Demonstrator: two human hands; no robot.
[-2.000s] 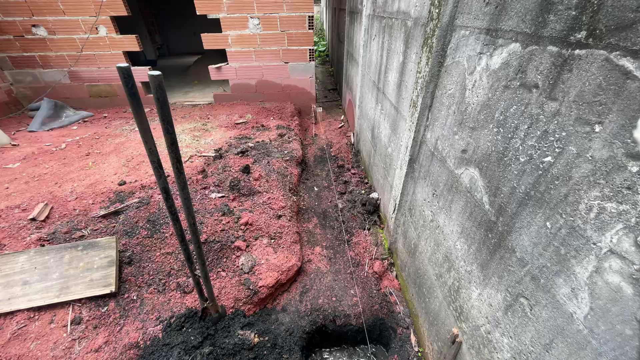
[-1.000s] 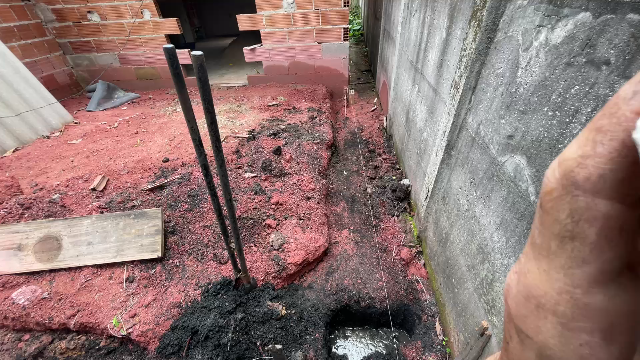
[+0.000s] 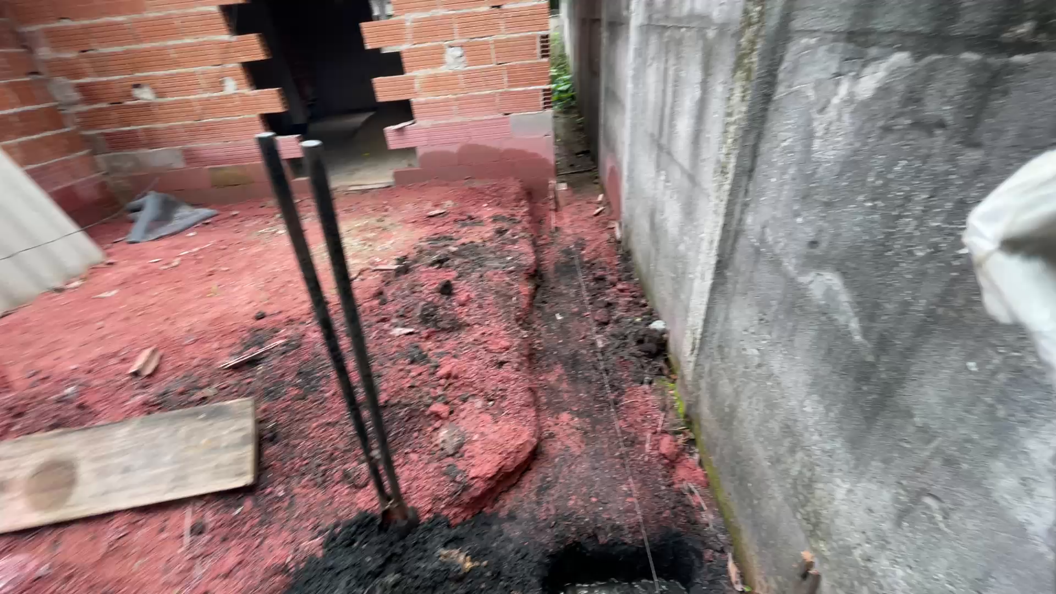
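Observation:
Neither my left hand nor my right hand shows in the head view now. Two long dark handles (image 3: 334, 330) of what looks like a post-hole digger stand upright, leaning slightly left, their lower end in a heap of black soil (image 3: 396, 557). Just right of that heap is a dug hole (image 3: 623, 565) with a pale, wet-looking surface at its bottom. A thin string line (image 3: 615, 412) runs over the hole and along a shallow trench (image 3: 569, 346). At the right edge hangs a white, blurred sheet-like thing (image 3: 1015, 239), partly cut off.
A grey concrete wall (image 3: 866, 330) borders the trench on the right. A wooden board (image 3: 132, 462) lies on reddish soil at left. Behind are a brick wall (image 3: 478, 74) with a jagged doorway, a grey cloth (image 3: 165, 216) and a leaning corrugated sheet (image 3: 37, 239).
A hand, large and close at the right edge one second ago, has gone out of view. The white thing shows more fully there now. The handles still stand in the black soil.

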